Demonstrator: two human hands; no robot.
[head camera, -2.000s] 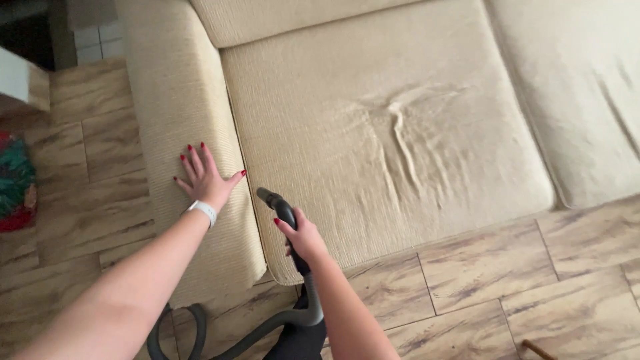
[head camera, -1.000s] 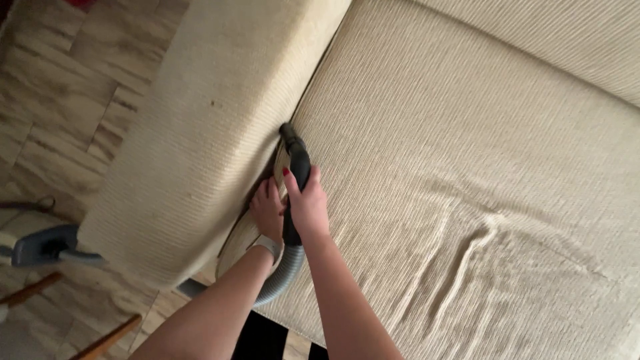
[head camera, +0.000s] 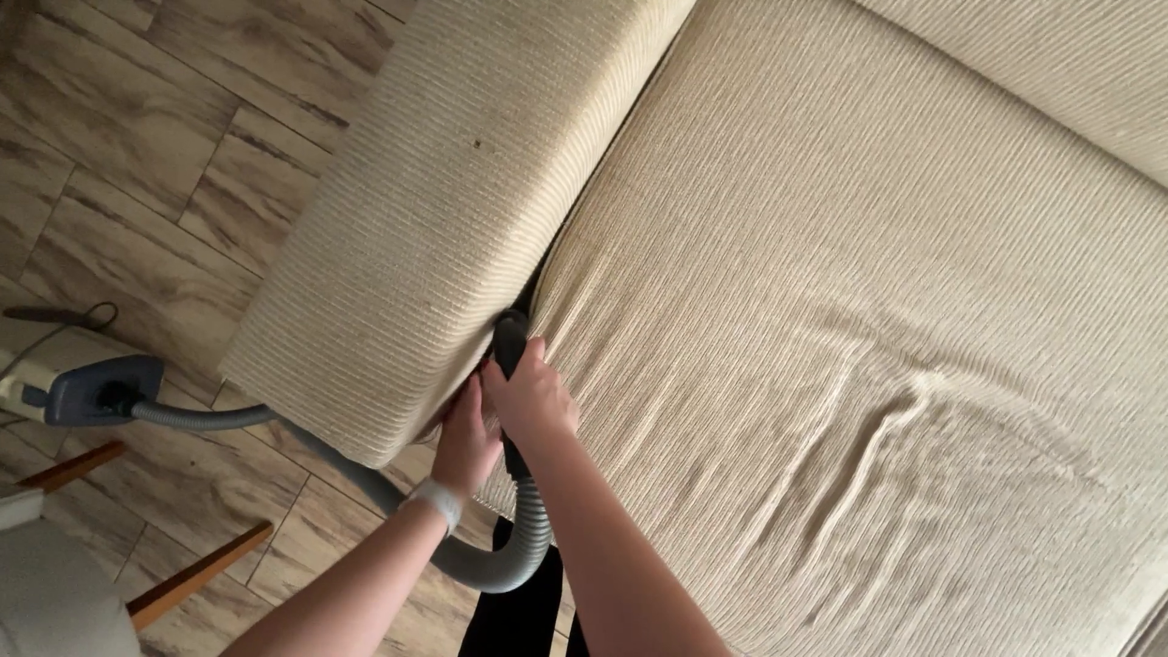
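My right hand grips the black plastic handle of a vacuum cleaner hose. The handle's front end sits in the gap between the beige ribbed sofa armrest and the seat cushion; its tip is hidden there. My left hand is low in the same gap, beside the handle, its fingers partly hidden against the armrest and cushion edge. From the handle a grey corrugated hose curves below my left wrist and passes under the armrest's front corner to the vacuum cleaner body on the floor.
Wood-look floor tiles lie left of the armrest. At the lower left stands a grey-seated chair with wooden legs. The sofa backrest crosses the upper right. Creases mark the seat cover.
My left hand has left the armrest top, where it lay flat two seconds ago, for the gap. The vacuum handle has moved into the gap, and its tip has gone out of sight.
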